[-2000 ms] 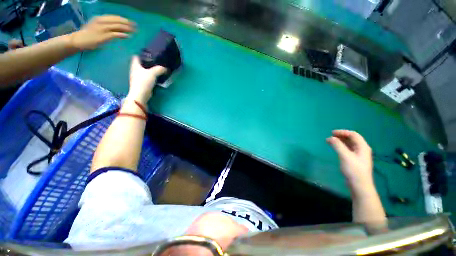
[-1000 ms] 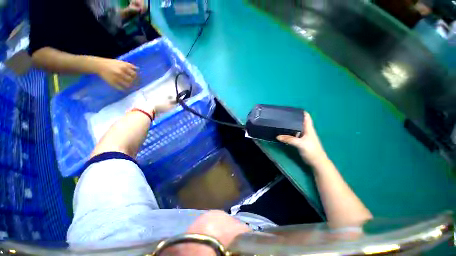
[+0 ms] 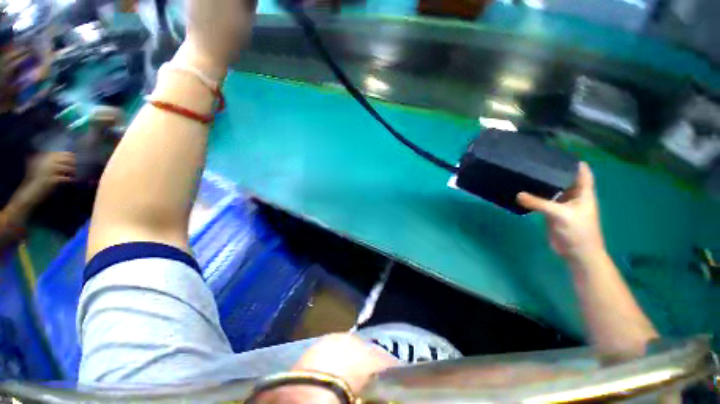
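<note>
A black power adapter [image 3: 517,167] is held above the green bench mat [image 3: 316,166]. My right hand [image 3: 572,209] grips its right end, with the thumb in front. A thick black cord [image 3: 371,110] runs from the adapter's left end up and left, out past the top edge. A small white tag shows at the cord end of the adapter. My left hand [image 3: 221,24] is raised at the top edge, blurred and cut off; its fingers are out of the picture, so its hold on the cord cannot be seen.
Blue crates [image 3: 245,252] stand left of the bench, blurred. Another person's hand [image 3: 54,170] is at far left. Beyond the mat lies a dark strip [image 3: 442,87] with a silvery flat box [image 3: 604,104]. Small leads [image 3: 705,264] lie at far right.
My left hand has risen from the crate to the top edge, and the cord now stretches upward. The adapter in my right hand sits further right in view. The view has swung right.
</note>
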